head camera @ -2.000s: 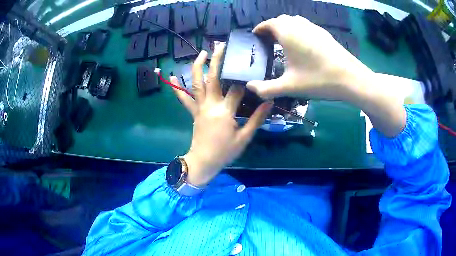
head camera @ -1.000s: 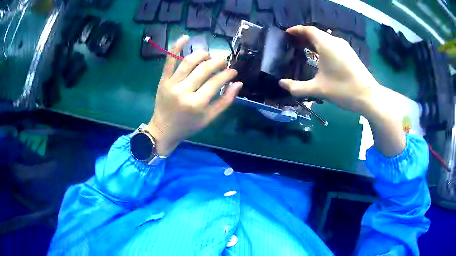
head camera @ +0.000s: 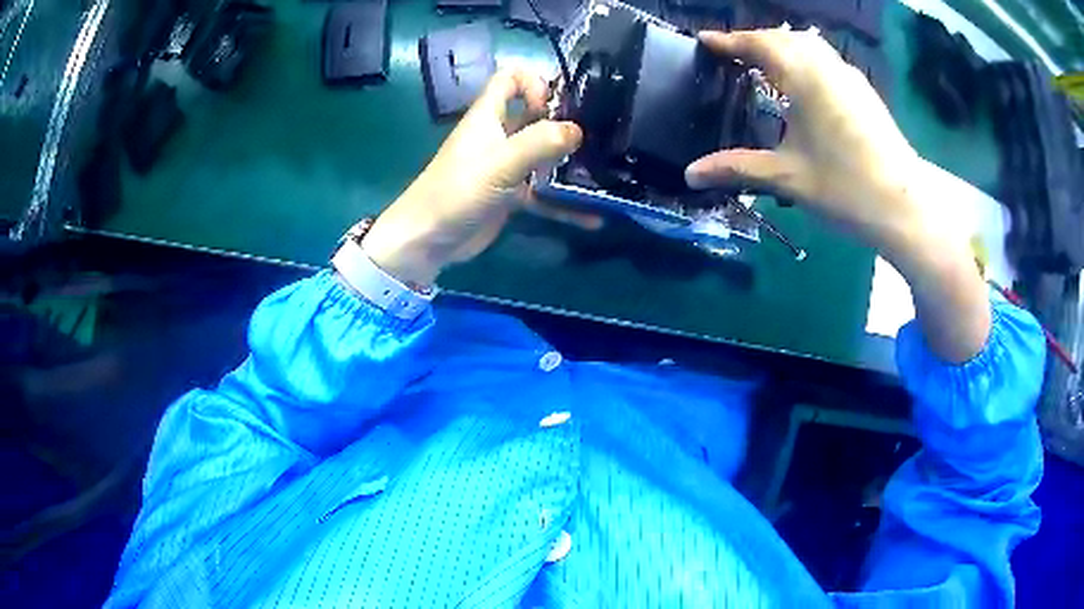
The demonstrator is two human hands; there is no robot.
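The module point(head camera: 600, 119), a block with a pale metal frame and dark inside, sits tilted over the green bench in front of me. A glossy black cover point(head camera: 668, 95) lies on its top. My left hand point(head camera: 541, 113) grips the module's left side, thumb on top and other fingers at the side and below. My right hand point(head camera: 713, 107) holds the cover's right part between thumb and index finger. A thin dark wire with a small pale end sticks out at the module's lower right. The far fingers of my right hand are partly hidden.
Flat black covers point(head camera: 460, 68) lie behind and left of the module on the green bench point(head camera: 273, 214). Black shells point(head camera: 226, 48) are at the left. Stacked black parts point(head camera: 1032, 155) stand at the far right. A white sheet point(head camera: 887, 297) and red stick point(head camera: 1046, 324) lie at the right front.
My left hand has moved from hovering with spread fingers to gripping the module's left side. The cover, earlier raised over the module, is lower on it. The red wire is no longer visible. The view has shifted.
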